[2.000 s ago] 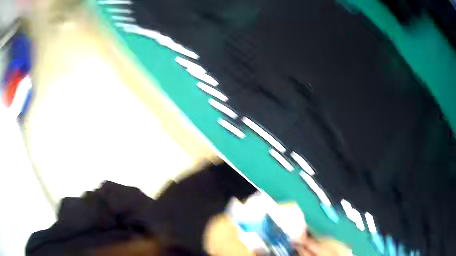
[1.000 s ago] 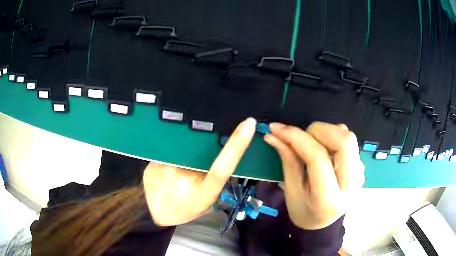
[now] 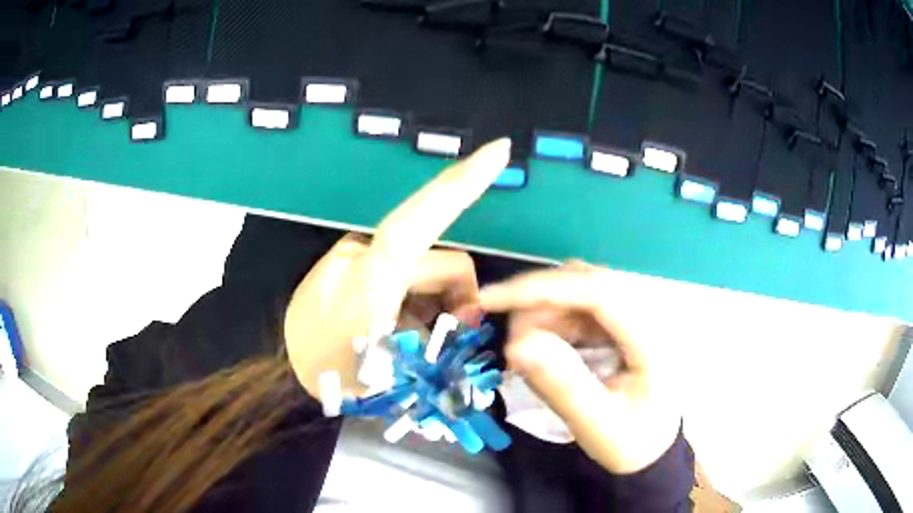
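Observation:
My left hand (image 3: pixel 385 271) is at the mat's near edge, its index finger pointing up to a clasp end with a blue insert (image 3: pixel 510 176). A spiky bunch of blue and white film tabs (image 3: pixel 430 386) is at its curled lower fingers, below the edge. My right hand (image 3: pixel 586 361) is just right of the bunch, its index fingertip close to the left fingers; whether it pinches a tab cannot be told. Another clasp end with a blue insert (image 3: pixel 560 146) lies right of the pointing finger. Black mesh straps (image 3: pixel 300 45) lie side by side above.
The green mat (image 3: pixel 260 175) has a pale front edge. Clasp ends with white windows (image 3: pixel 270 117) run in a staggered row along it. Thin raised black bars (image 3: pixel 576 25) cross the straps farther off. A white slatted object (image 3: pixel 869 451) is at lower right. Long brown hair (image 3: pixel 190 431) hangs at lower left.
My right hand has moved down from the clasp row to beside the film bunch. The bunch shows larger and higher. The left index finger still points at the row. The view has shifted downward.

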